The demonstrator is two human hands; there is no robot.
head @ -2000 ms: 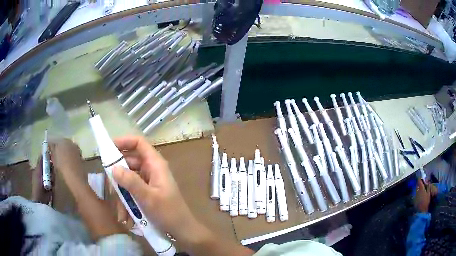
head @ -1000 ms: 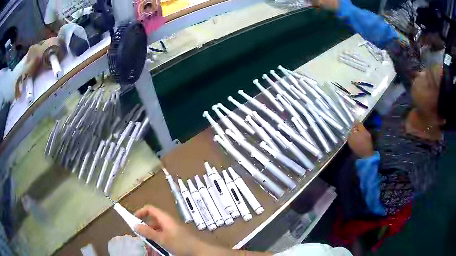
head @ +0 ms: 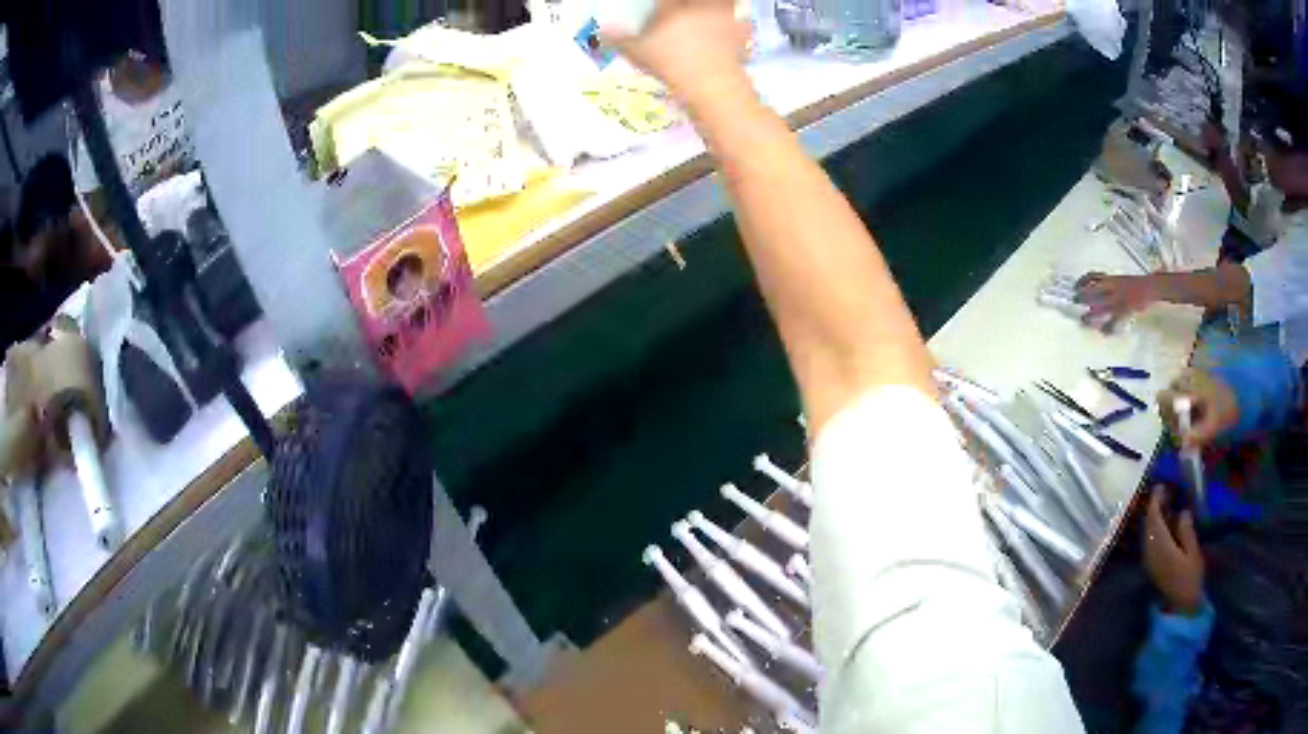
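Observation:
My right arm, in a white sleeve, stretches forward over the dark green belt. My right hand (head: 692,40) is at the top edge, partly cut off, over the far bench. A pale patch shows at its fingertips; I cannot tell whether it is held. My left hand is out of the picture. Long white-grey units (head: 739,574) lie in rows on the brown cardboard, partly hidden behind my arm. More units (head: 1054,495) lie to the right of my sleeve.
A black fan (head: 349,516) and grey post stand at the left. A pink box (head: 419,294) and yellow-white crumpled material (head: 445,122) are at the far bench. Dark-handled pliers (head: 1119,384) lie at the right. People's hands (head: 1119,298) work at the right; others are far left.
My right hand has moved from the near bench up to the far bench; the white device it held no longer shows. The view has shifted, and the near group of dark-panelled devices has left the picture.

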